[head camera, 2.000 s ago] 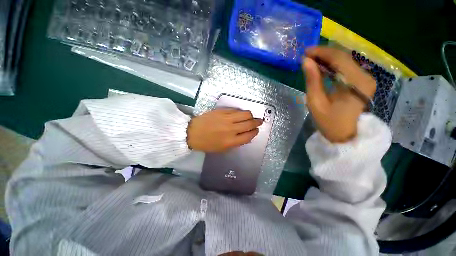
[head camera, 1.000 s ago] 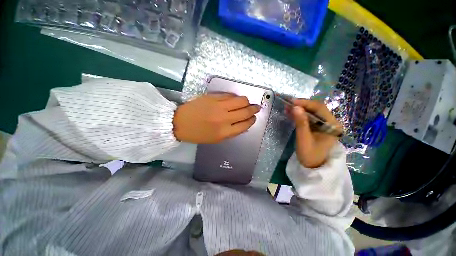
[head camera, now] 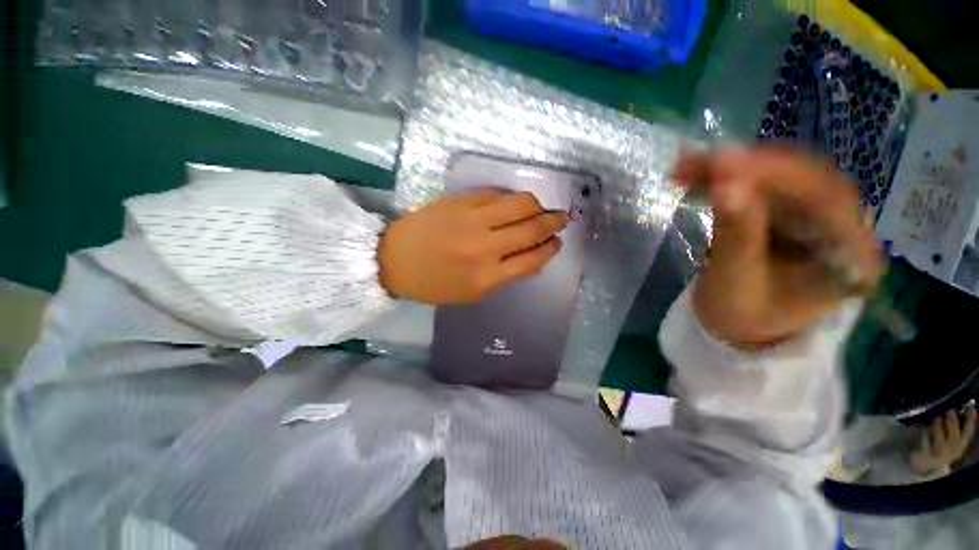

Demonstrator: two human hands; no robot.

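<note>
A grey-purple tablet (head camera: 510, 333) lies back up on silvery bubble wrap (head camera: 483, 102), its small camera in the upper right corner. My left hand (head camera: 472, 245) lies flat across the upper back of the tablet, fingertips just below the camera. My right hand (head camera: 778, 231) is raised to the right of the tablet, apart from it and strongly blurred. A thin blurred tool (head camera: 889, 318), perhaps tweezers, sticks out behind this hand. Whether its fingertips hold anything small cannot be seen.
A blue parts bin (head camera: 601, 38) is at the top. Clear blister trays (head camera: 231, 43) and a white sheet (head camera: 247, 113) lie upper left. A clear bag with dark rings (head camera: 800, 81) and a white box (head camera: 932, 193) are at right. Another person's hand (head camera: 945, 440) shows lower right.
My right hand has moved from beside the tablet's camera away to the right. My left hand stays on the tablet. The camera view has shifted slightly.
</note>
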